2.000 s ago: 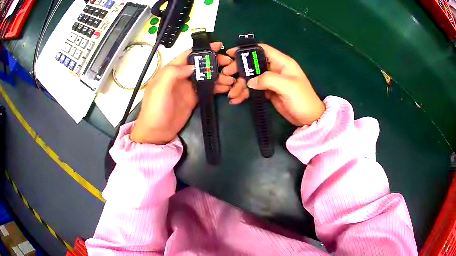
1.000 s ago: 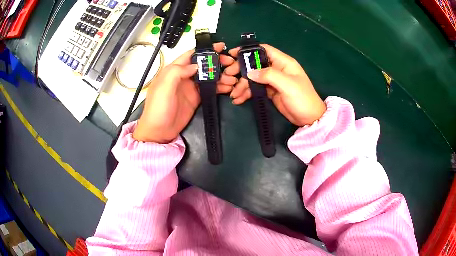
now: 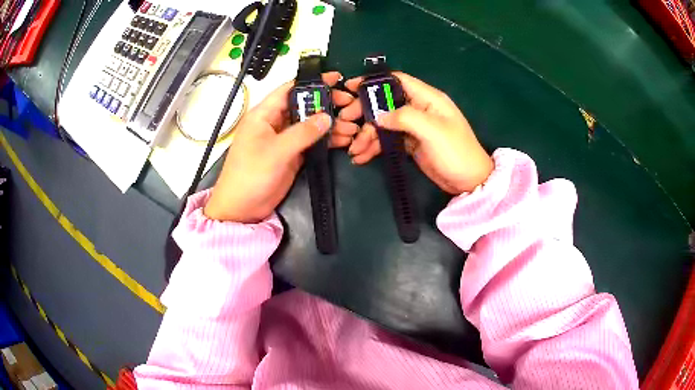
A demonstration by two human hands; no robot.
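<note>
My left hand holds a black smartwatch by its case, the thumb on the lower part of the lit screen. My right hand holds a second black smartwatch, the thumb at the lower edge of its screen. Both screens show white marks and a green bar. The two watches are side by side and apart, screens up. Their long straps hang toward me over the green mat, buckle ends pointing away. The fingers under the cases are partly hidden.
A desk calculator stands on white paper at the upper left. Beside it lie a yellow card with green dots, a pale coiled ring and a black lumpy block with a thick cable. Red trays show at the right edge.
My left thumb has moved from the left edge of its watch onto the lower screen. The right thumb has stayed near its screen's lower edge. Both hands still hold their watches.
</note>
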